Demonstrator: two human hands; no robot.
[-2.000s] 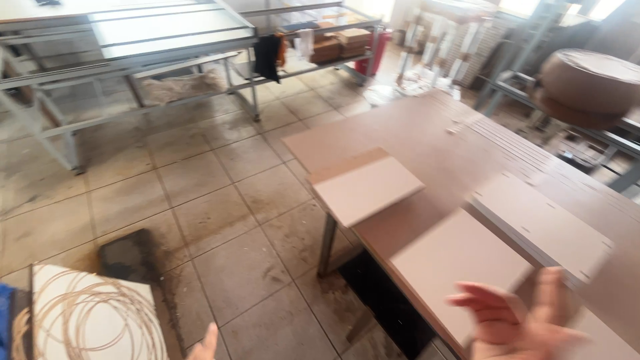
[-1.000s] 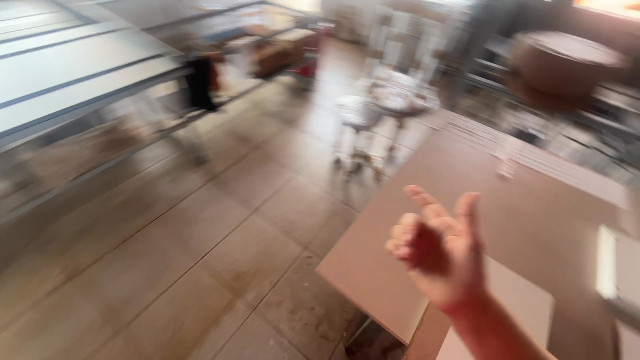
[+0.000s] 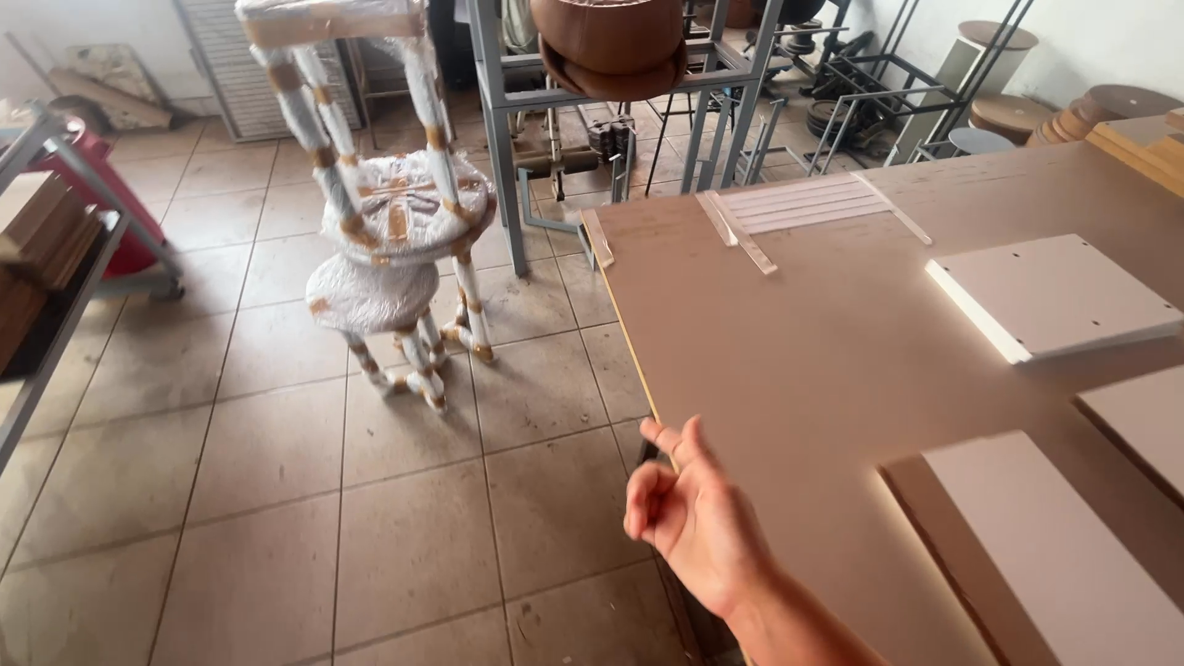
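My right hand (image 3: 689, 509) is raised in front of the left edge of a large brown-topped table (image 3: 740, 370). Its palm is turned up, the thumb and index finger stretched out, the other fingers curled, with nothing held. Whether it touches the edge I cannot tell. My left hand is out of view. To the right on the table lie a pale panel (image 3: 1045, 546) and a white-edged panel with small holes (image 3: 1064, 291). Thin pale strips (image 3: 805, 203) lie near the far edge. Beyond my hand, on the tiled floor, stands furniture in clear plastic wrap (image 3: 407, 199) with brown tape.
A grey metal frame (image 3: 509, 185) stands behind the table, with a brown round tub (image 3: 610, 46) on it. On the left is a metal rack (image 3: 69, 310) with wooden boards (image 3: 37, 222), beside a red container (image 3: 120, 203). Round stools or discs (image 3: 1128, 100) stand at the back right.
The view has swung to the right. The fingertip at lower left two seconds ago is out of view. My right hand stays raised; its thumb and index finger are now closer together than one second ago.
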